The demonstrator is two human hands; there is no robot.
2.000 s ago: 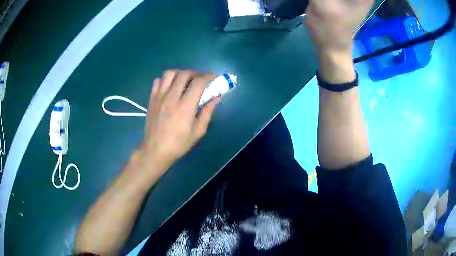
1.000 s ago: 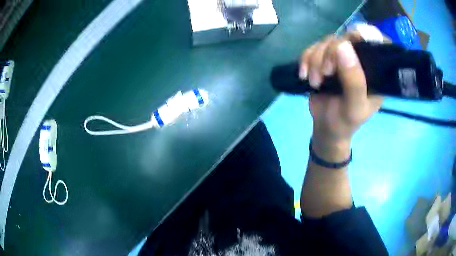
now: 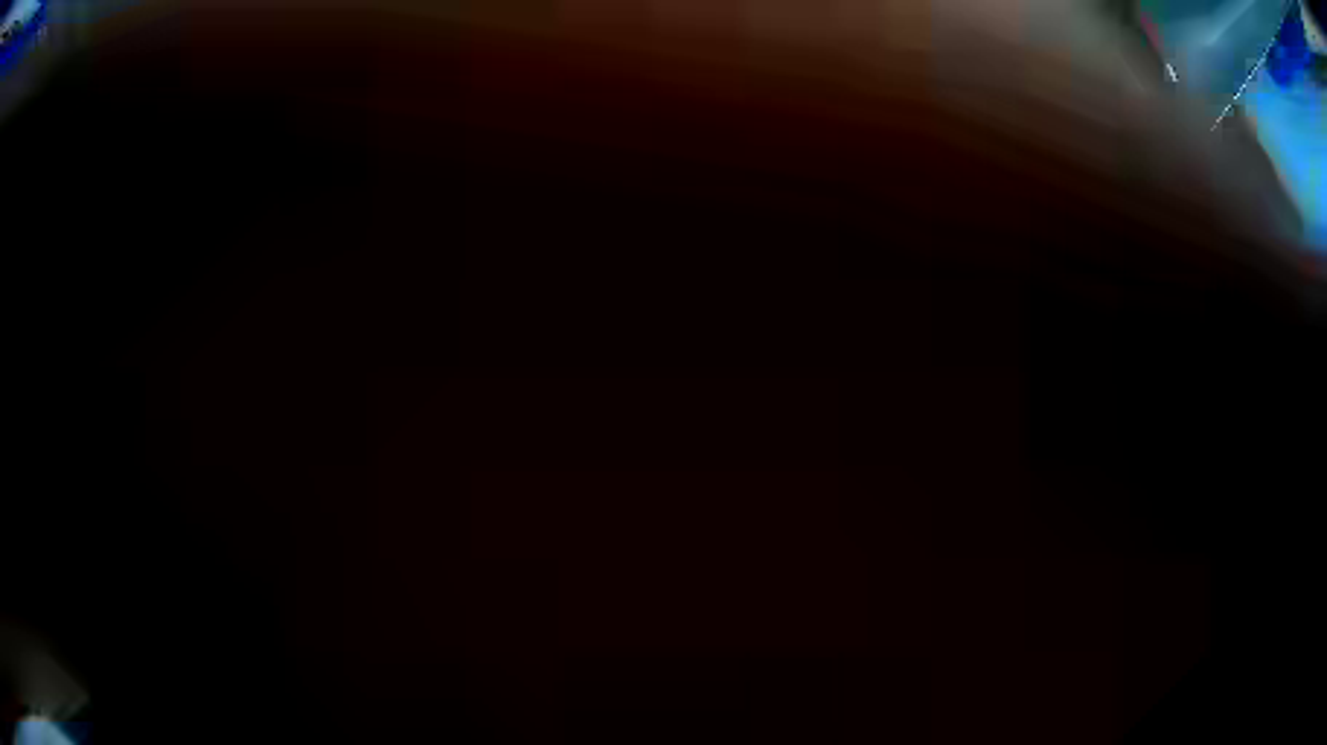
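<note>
A very near, blurred dark shape (image 3: 655, 437) covers almost the whole head view. It is black in the middle and reddish brown along the top. It may be a hand over the lens, but I cannot tell which one. Neither my left hand nor my right hand can be made out. The white units, the black screwdriver and the feeder are hidden.
Small patches show only at the corners. At the top right is light blue floor (image 3: 1295, 138) with a darker blue thing (image 3: 1289, 53). A bit of blue shows at the top left, and a pale patch at the lower left.
The dark shape now blocks the lens. The green surface, the white corded units, the feeder, and my right hand with the black screwdriver have gone from sight.
</note>
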